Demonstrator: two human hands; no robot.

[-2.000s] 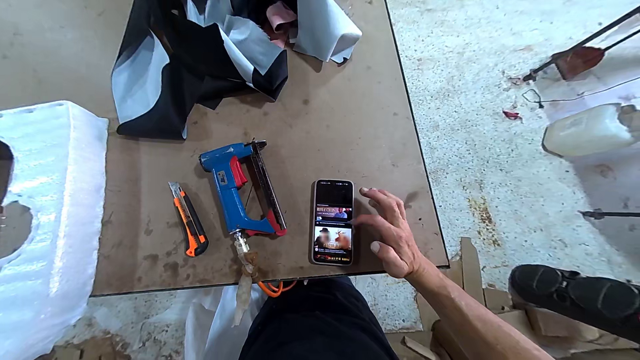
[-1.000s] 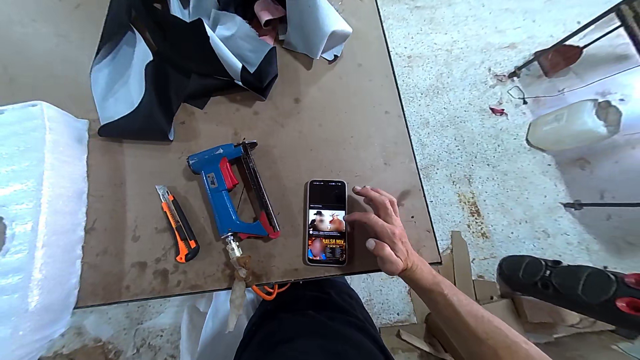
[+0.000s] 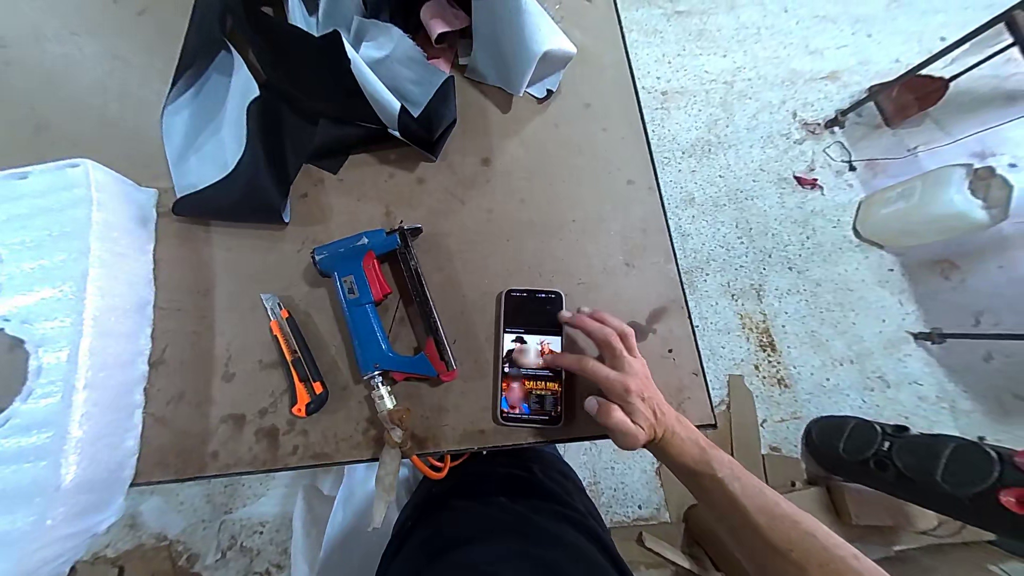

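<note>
My right hand (image 3: 616, 376) is at the right side of a smartphone (image 3: 532, 360) lying face up near the table's front edge. Its fingers are apart, and one fingertip is over the lit screen, which shows pictures and writing. Left of the phone lies a blue pneumatic staple gun (image 3: 360, 320) with a red trigger, joined at its handle to a taped fitting and an orange hose (image 3: 432, 466). Farther left is an orange and black utility knife (image 3: 295, 356) with some blade showing. My left hand is out of view.
Black and grey fabric pieces (image 3: 304, 104) lie crumpled at the back of the table (image 3: 560, 200). White padding (image 3: 72, 344) with a hole is at the left. Beyond the table's right edge, a plastic jug (image 3: 928, 204), a black speaker-like object (image 3: 904, 460) and cardboard (image 3: 744, 432) are on the floor.
The pictures on the phone screen have changed and moved. My right hand stays beside the phone, with its fingers slightly shifted.
</note>
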